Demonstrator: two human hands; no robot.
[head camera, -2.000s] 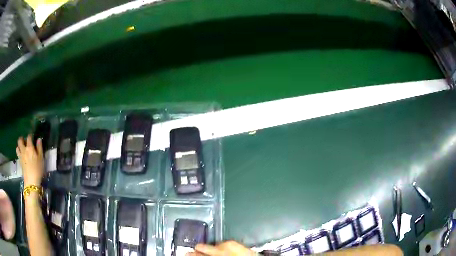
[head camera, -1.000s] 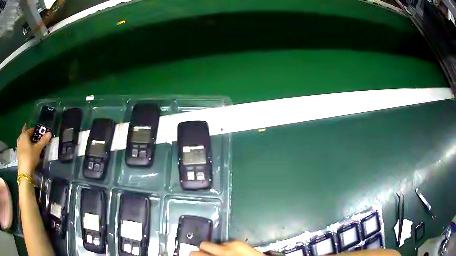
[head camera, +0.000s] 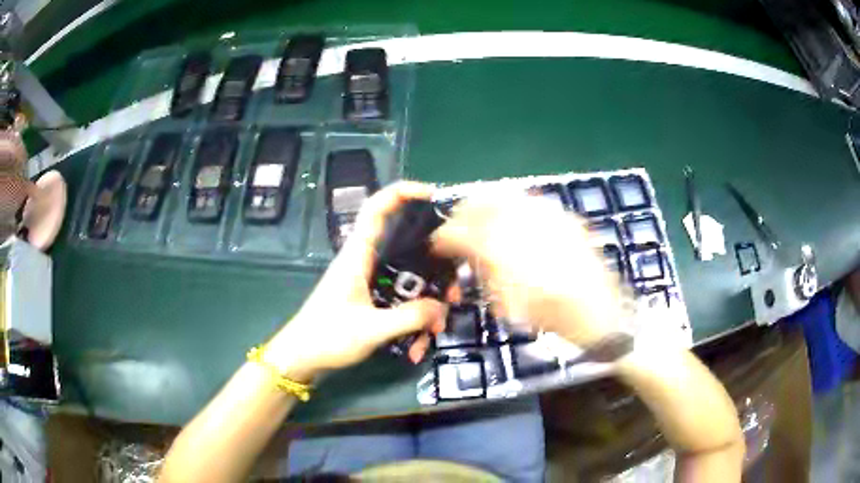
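My left hand (head camera: 354, 302) is bare, with a yellow bracelet at the wrist, and holds a black keypad mobile phone (head camera: 407, 247) upright with its keypad toward me. My right hand (head camera: 537, 269) is blurred by motion, its fingertips at the phone's upper right side; whether it holds anything cannot be told. Both hands are over the left part of the lens tray (head camera: 592, 195), a white-edged sheet with rows of black-framed squares. The clear phone tray (head camera: 316, 236) lies at the upper left with two rows of black phones (head camera: 273, 174).
At the right lie tweezers (head camera: 695, 203), a white paper scrap (head camera: 705, 236), a second slim tool (head camera: 752, 215), a loose black frame (head camera: 747, 258) and a white dispenser bottle (head camera: 778, 297). A brown carton (head camera: 769, 377) stands below the bench edge. A person's hand shows at the far left.
My left hand has lifted the phone from the tray's far-left pocket and brought it to the middle. My right hand has moved up to the phone. The view has shifted toward the lap.
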